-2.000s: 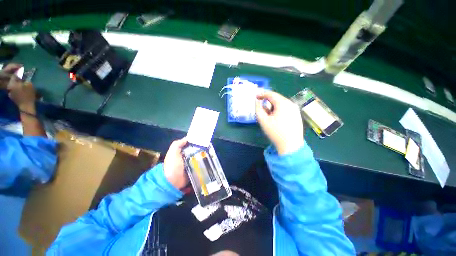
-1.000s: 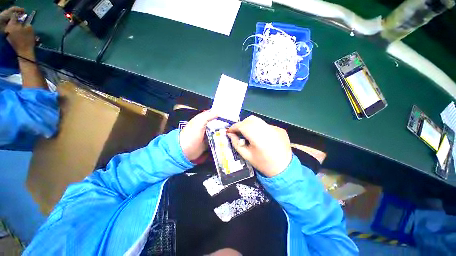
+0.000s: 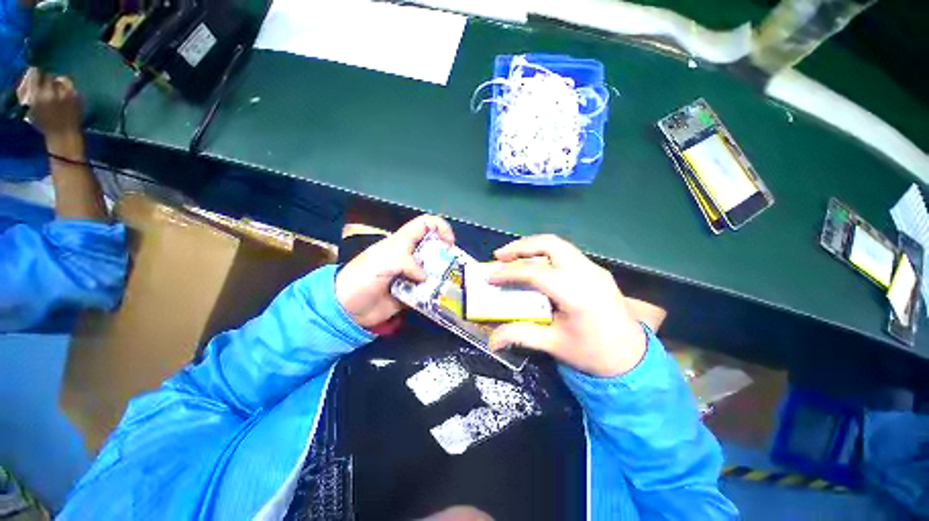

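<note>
My left hand (image 3: 391, 267) holds an open phone body (image 3: 439, 295) by its upper end above my lap, tilted down to the right. My right hand (image 3: 576, 305) holds a flat white battery (image 3: 504, 295) with a yellow edge between fingers and thumb. The battery lies over the phone body's middle and hides part of its inside. I cannot tell whether the two touch. The phone's lower end sticks out below the battery.
A blue bin (image 3: 548, 120) of tangled white strips stands on the green bench (image 3: 346, 132). Phone bodies with batteries (image 3: 717, 168) lie to its right, more at far right (image 3: 861, 244). A white sheet (image 3: 362, 39) and black unit (image 3: 183, 46) are left, near another person's hand (image 3: 51, 102).
The white card above the phone is no longer seen. My right hand now holds the battery over the phone body, which is tilted further sideways. Earlier, my right hand was at the strip bin.
</note>
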